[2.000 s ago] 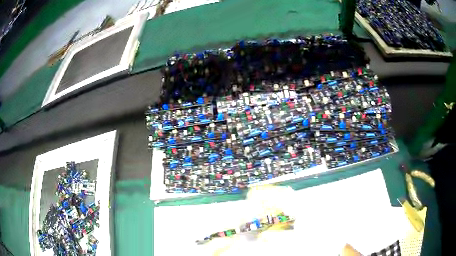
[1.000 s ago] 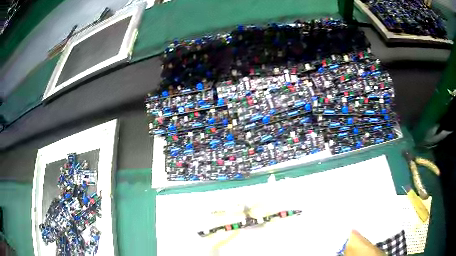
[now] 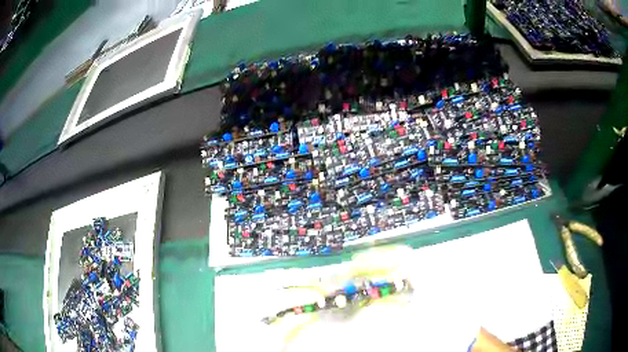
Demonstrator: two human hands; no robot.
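Observation:
A board strip (image 3: 337,300) with blue, red, green and white parts lies across the view above a white sheet (image 3: 255,337), tilted slightly up to the right. My gloved hands are blurred and almost lost against the white. Yellowish glove patches of my right hand (image 3: 389,265) show around the strip's right half. A fainter patch of my left hand (image 3: 303,337) shows below its left half. Both appear closed on the strip; single fingers cannot be made out.
A large stack of board strips (image 3: 372,158) lies beyond the sheet. A white-framed tray (image 3: 155,240) of loose boards is left, an empty framed tray (image 3: 134,75) farther back. Yellow-handled pliers (image 3: 573,249) lie right. Bare skin (image 3: 487,342) and checked cloth (image 3: 537,340) show at the near edge.
The strip's face has turned since one second ago, now showing more coloured parts, including blue ones. The yellow glove patches have shifted around it. The view has tilted slightly.

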